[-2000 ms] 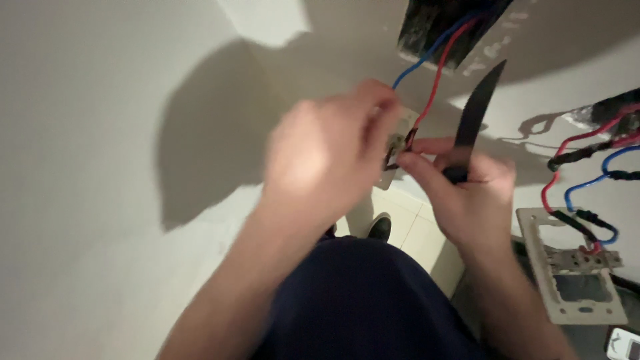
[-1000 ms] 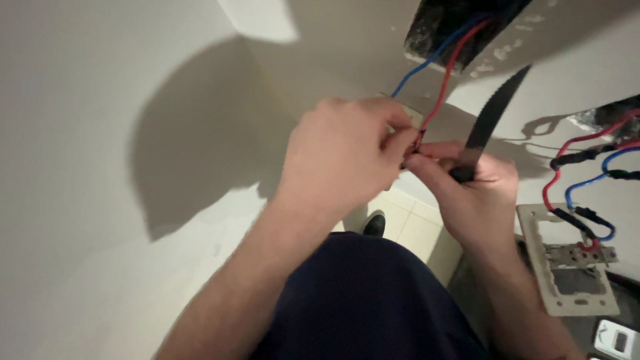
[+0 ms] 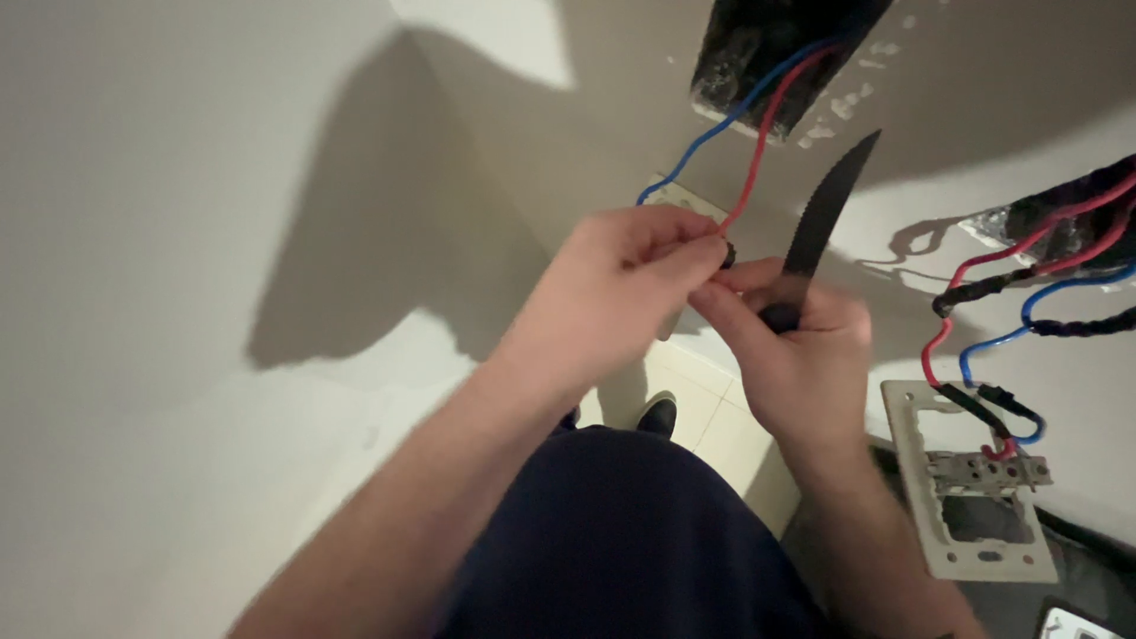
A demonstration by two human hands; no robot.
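Observation:
My left hand (image 3: pixel 621 288) pinches the lower end of a red wire (image 3: pixel 756 164), where a bit of black tape shows at the fingertips. Close beside it, my right hand (image 3: pixel 799 355) has thumb and forefinger at the same spot and holds a black serrated knife (image 3: pixel 827 213) by its handle, blade pointing up and away. A blue wire (image 3: pixel 697 146) runs down behind my left hand to a pale mounting frame (image 3: pixel 679 197), mostly hidden by the hands. Both wires come out of a dark wall box (image 3: pixel 754 62).
At right, another mounting frame (image 3: pixel 910 479) with a socket module hangs from taped red and blue wires out of a second wall box (image 3: pixel 1065 209). A white device (image 3: pixel 1069 624) lies at the bottom right corner. Below are floor tiles (image 3: pixel 710 408) and a shoe (image 3: pixel 658 414).
My left hand has shifted from the pale frame to the red wire's lower end, close against my right fingers. The knife has stayed in my right hand.

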